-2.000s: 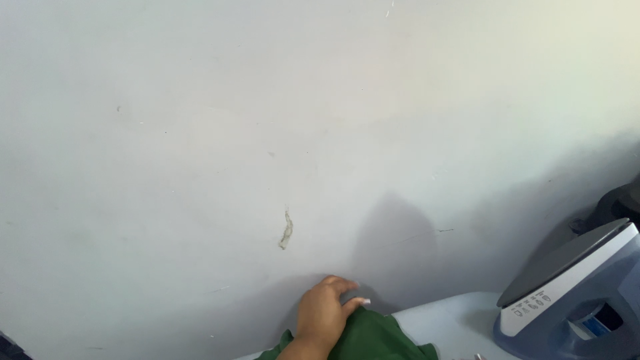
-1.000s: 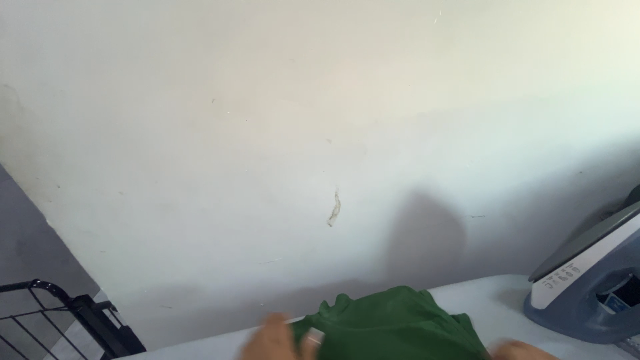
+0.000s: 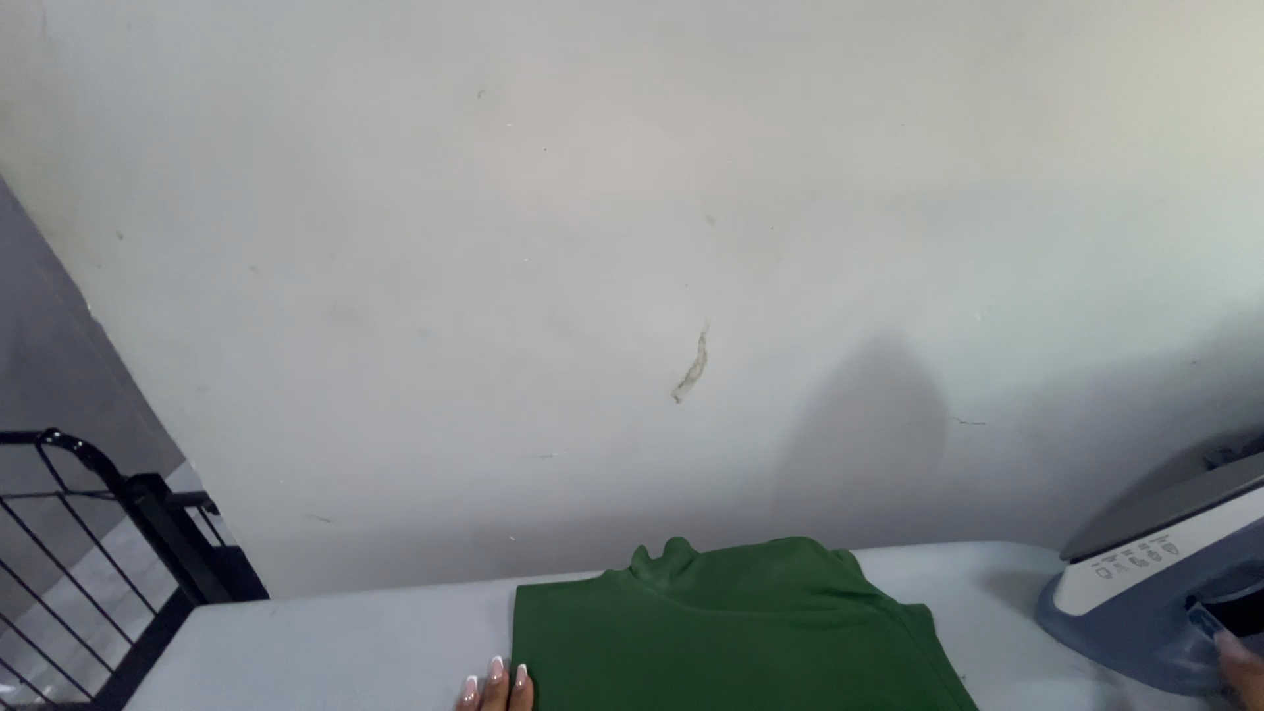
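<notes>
A green cloth garment (image 3: pixel 750 642) lies spread on a pale, flat board (image 3: pixel 336 642), its far edge bunched in small folds. At the bottom of the view, the fingertips of my left hand (image 3: pixel 497 688) rest at the garment's left edge, gripping nothing; the rest of that hand is cut off. At the right edge stands a blue-grey and white appliance, which looks like a steam iron on its base (image 3: pixel 1136 602). A finger of my right hand (image 3: pixel 1239 667) touches its handle area; most of that hand is out of view, so its grip cannot be told.
A scuffed pale wall (image 3: pixel 592 296) rises directly behind the board. On the left is a black metal wire rack or gate (image 3: pixel 168 538) beside the board's end. A dark object (image 3: pixel 1234 449) lies partly hidden behind the appliance at the far right.
The garment, bunched before, now lies flatter. My left hand has moved to its left edge. My right hand, beside the garment one second ago, has moved right to the appliance.
</notes>
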